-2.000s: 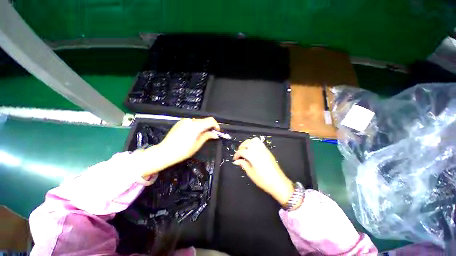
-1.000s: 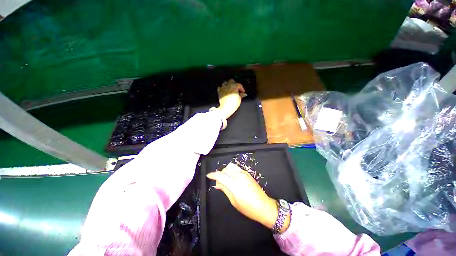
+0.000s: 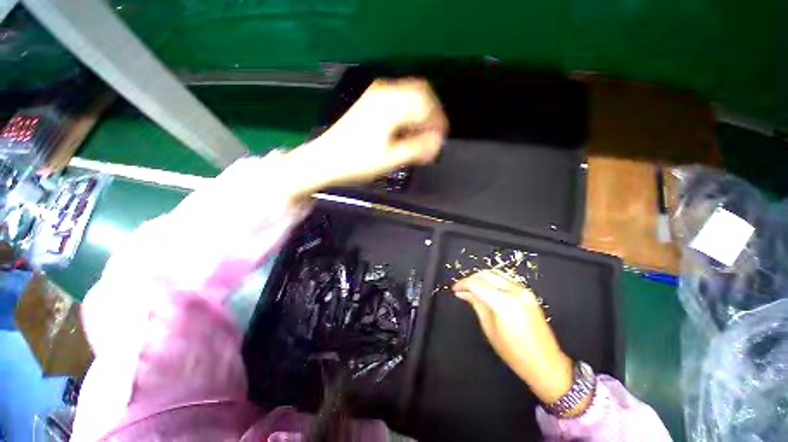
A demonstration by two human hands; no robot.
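Observation:
The near black tray [image 3: 429, 319] has two compartments. Black plastic parts [image 3: 359, 302] lie loose in its left compartment. Tiny metal parts [image 3: 518, 259] are scattered at the top of its right compartment. My right hand [image 3: 510, 315] rests over these metal parts, fingers low and close together; whether it pinches one is too small to tell. My left hand [image 3: 393, 125] is raised over the far tray [image 3: 510, 186], blurred, fingers curled; its contents cannot be made out. My left hand and forearm hide most of the far tray's left side, where a few black parts show.
A brown board [image 3: 635, 207] with a thin dark pen [image 3: 663, 192] lies right of the far tray. A crumpled clear bag [image 3: 734, 345] with a white label is at the right. A pale metal bar [image 3: 138, 82] crosses the upper left. Packed parts [image 3: 73, 211] lie at the left bench edge.
My left hand has moved left and back from the far tray's middle and is now blurred. My right hand stays at the metal parts. The view has shifted, showing more of the left bench.

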